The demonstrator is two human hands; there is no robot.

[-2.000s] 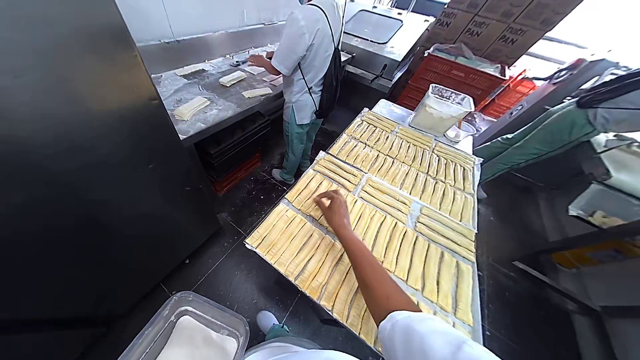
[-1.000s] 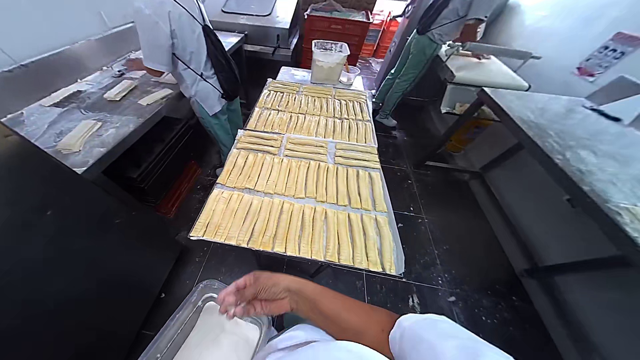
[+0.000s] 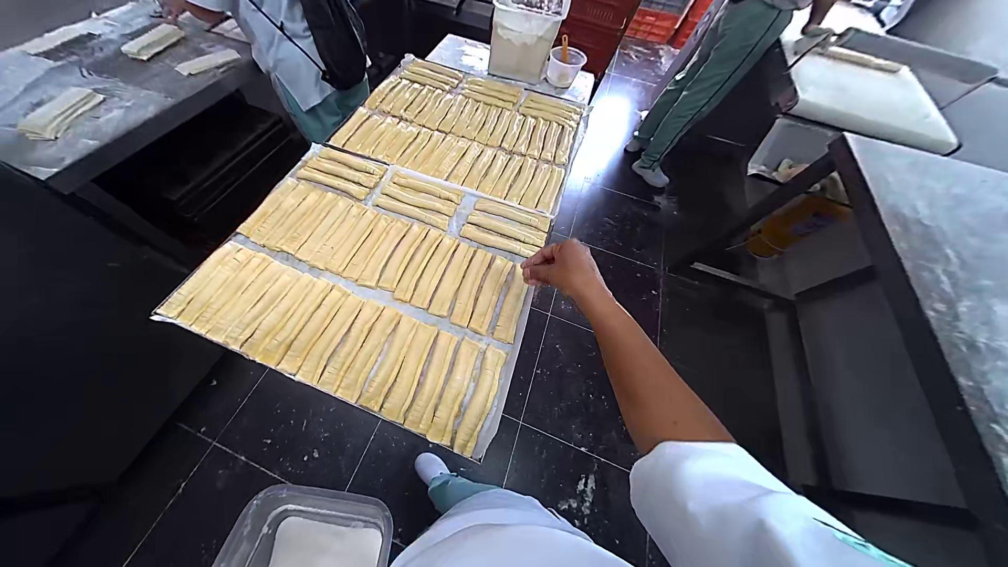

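Observation:
My right hand [image 3: 561,268] hovers at the right edge of the near tray, by the end of a dough strip [image 3: 512,303], its fingertips pinched together. Whether something small is between them cannot be told. Rows of pale yellow dough strips [image 3: 354,346] lie side by side on the paper-lined near tray [image 3: 378,293]. A second tray of strips [image 3: 465,157] lies beyond it. A clear plastic tub [image 3: 370,504] holding white powder [image 3: 327,543] is at the bottom left. My left hand is out of view.
Behind the trays stand a bucket of pale contents [image 3: 524,39] and a small cup [image 3: 565,67]. A floured worktable [image 3: 118,110] with folded dough [image 3: 61,113] is at left, beside a co-worker [image 3: 303,71]. Another co-worker [image 3: 717,71] stands at back right. A metal table [image 3: 945,236] borders the right.
My right hand was over the near tray's strips, then above the powder tub, and is now at the tray's right edge. The view has shifted.

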